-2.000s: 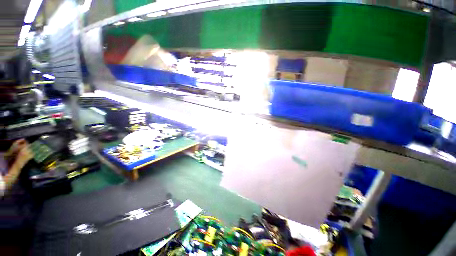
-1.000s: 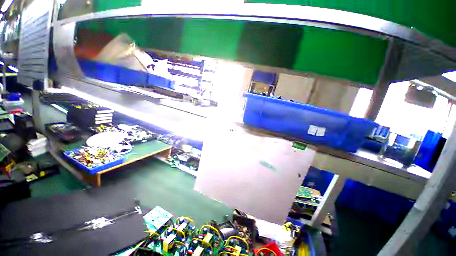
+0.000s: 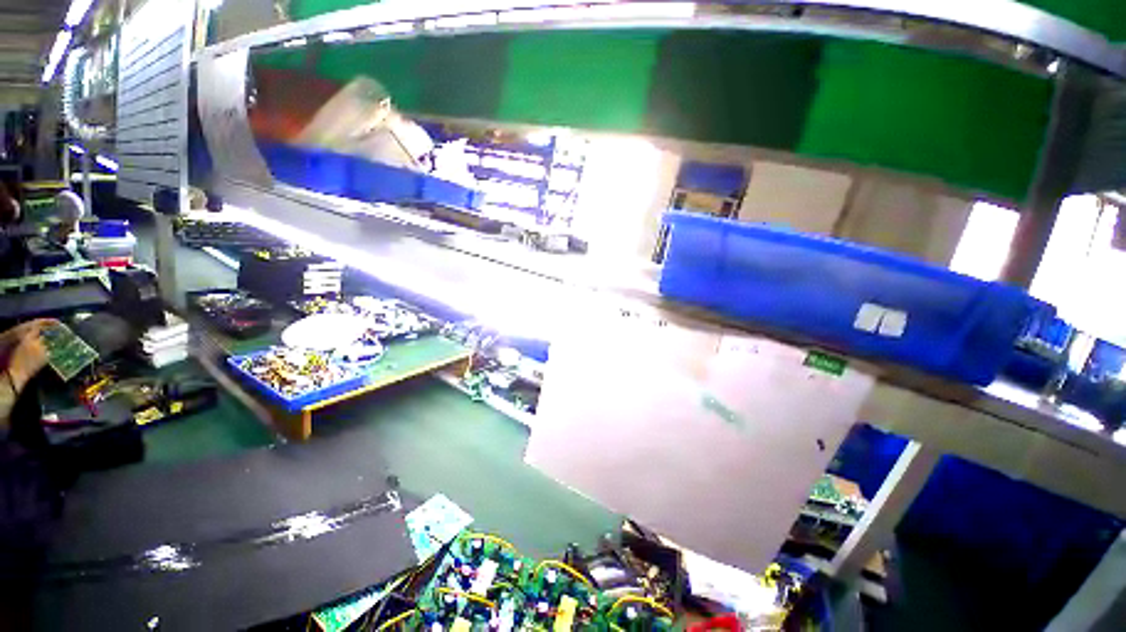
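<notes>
Neither of my hands is in the picture. Nearest in front of me, populated green circuit boards (image 3: 543, 593) with yellow blocks and looping yellow wires lie at the bottom edge, partly cut off. A large black cover sheet (image 3: 235, 531) with a shiny tape strip lies to their left. Green boards (image 3: 352, 607) show at its right edge, with a pale green board (image 3: 435, 525) beside them. A bit of a red parts bin (image 3: 714, 626) shows at the bottom edge.
A blue parts tray (image 3: 296, 380) sits on a low wooden stand (image 3: 414, 367). A pale upright panel (image 3: 692, 432) hangs behind the boards. A blue tote (image 3: 840, 296) is on the overhead shelf. At far left, another person's hand (image 3: 25, 352) holds a green board (image 3: 68, 352).
The view swings right and then back left, shifting the bench and shelf in the picture. The other person's board shows more clearly now. No hand of mine has appeared.
</notes>
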